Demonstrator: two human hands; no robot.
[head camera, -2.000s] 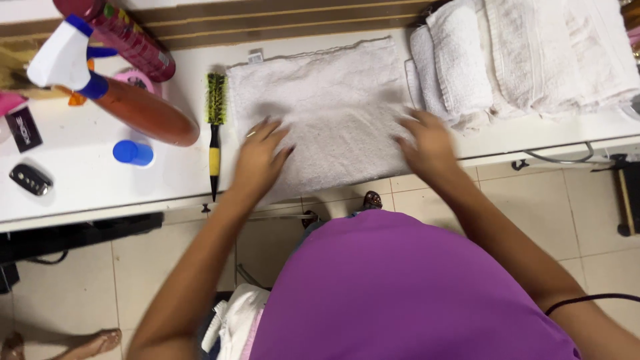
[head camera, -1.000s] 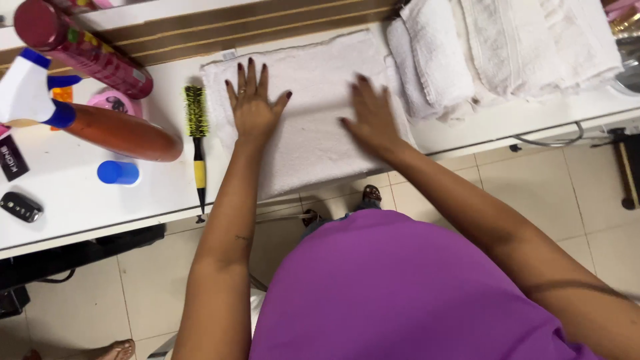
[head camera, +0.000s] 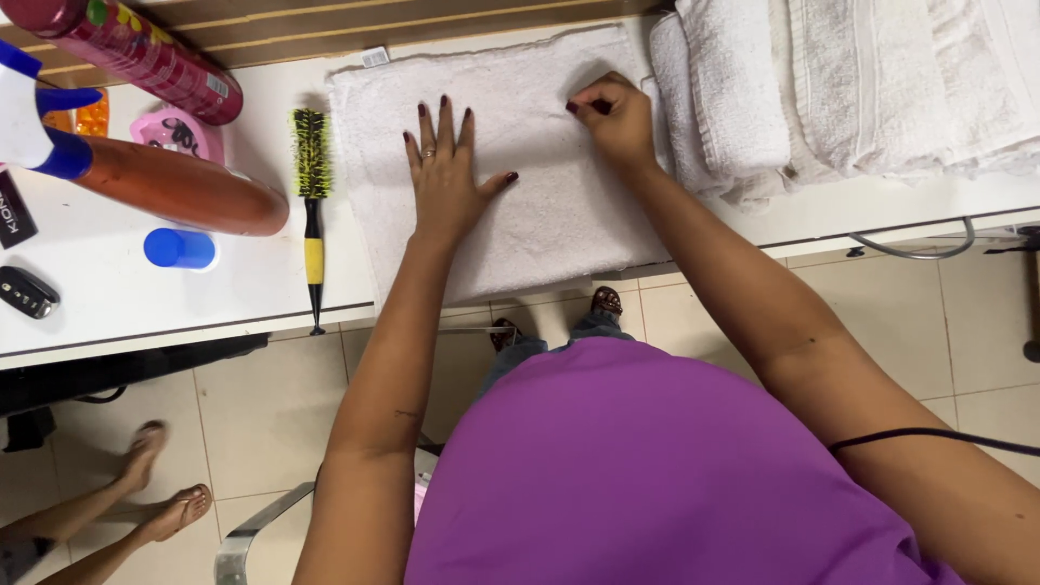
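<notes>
A white terry towel (head camera: 536, 203) lies spread on the white counter, its near edge reaching the counter's front edge. My left hand (head camera: 445, 183) rests palm down on the left half of the towel, fingers apart, holding nothing. Over the towel's upper right part is my right hand (head camera: 613, 118), its fingers curled and the thumb against the fingertips. Whether anything is pinched there cannot be told. Folded white towels (head camera: 731, 89) lie just right of my right hand. Left of the spread towel is a round hairbrush (head camera: 314, 236) with yellow-green bristles.
On the left of the counter (head camera: 122, 301) are an orange-brown spray bottle (head camera: 187, 187), a magenta can (head camera: 154, 61), a blue cap (head camera: 179, 248), a pink item (head camera: 179, 134) and a car key fob (head camera: 28, 292). Another person's feet (head camera: 183, 512) are on the floor at lower left.
Both hands swept blurred over the towel two seconds ago. Since one second ago, my right hand has moved from fingers spread to fingers curled, while my left hand stays flat on the towel.
</notes>
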